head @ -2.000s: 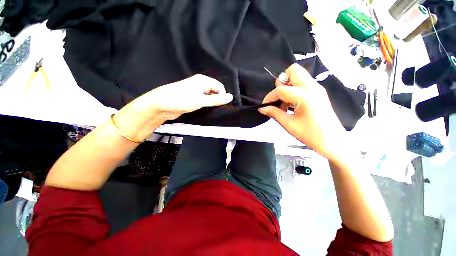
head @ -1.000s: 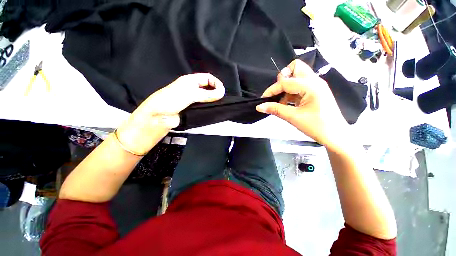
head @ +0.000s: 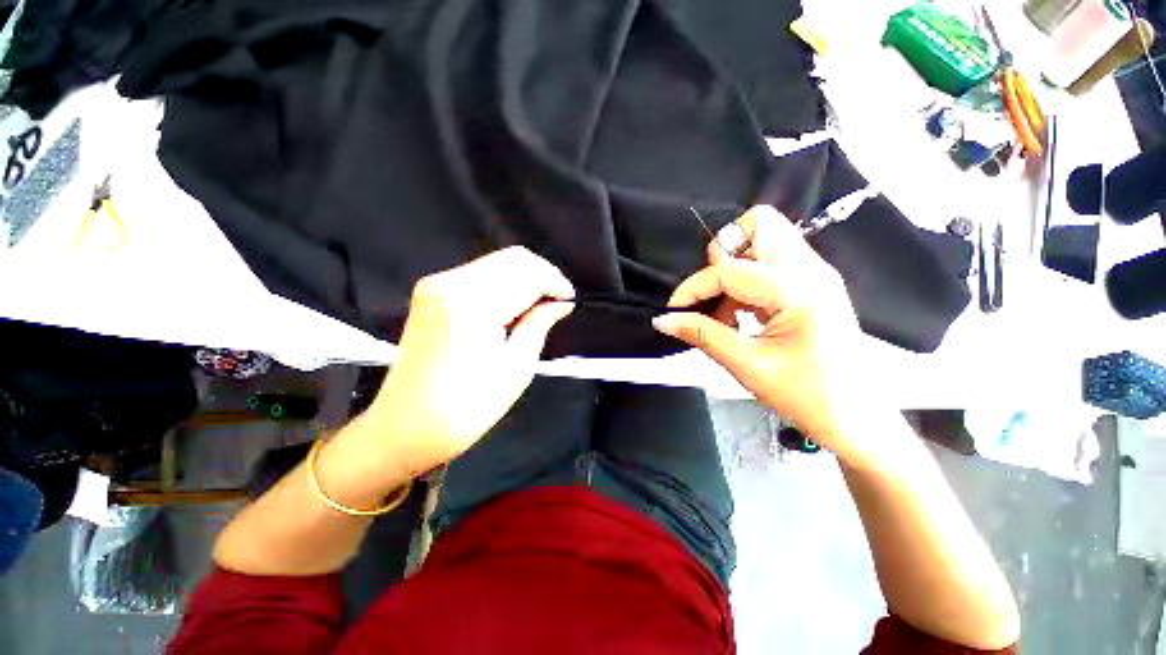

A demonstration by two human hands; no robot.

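A large black garment (head: 512,141) lies in folds over the table and reaches its front edge. My left hand (head: 480,339), with a gold bangle on the wrist, pinches the folded hem edge (head: 616,305) between thumb and fingertip. My right hand (head: 774,314) pinches the same fold a little to the right. A thin needle (head: 701,221) sticks up from my right fingers, beside a silvery thimble ring (head: 733,238). The thread cannot be made out.
Yellow-handled snips (head: 101,215) lie at left. At right are a green packet (head: 940,47), an orange-handled tool (head: 1023,113), slim dark tools (head: 991,266), black flat pieces (head: 1138,188) and a blue patterned block (head: 1123,385). The white table's front edge (head: 665,371) runs below my hands.
My left hand has turned and moved down, and its fingertips now close on the fold. My right hand has moved slightly down with the fold. The raised flap of cloth lies lower.
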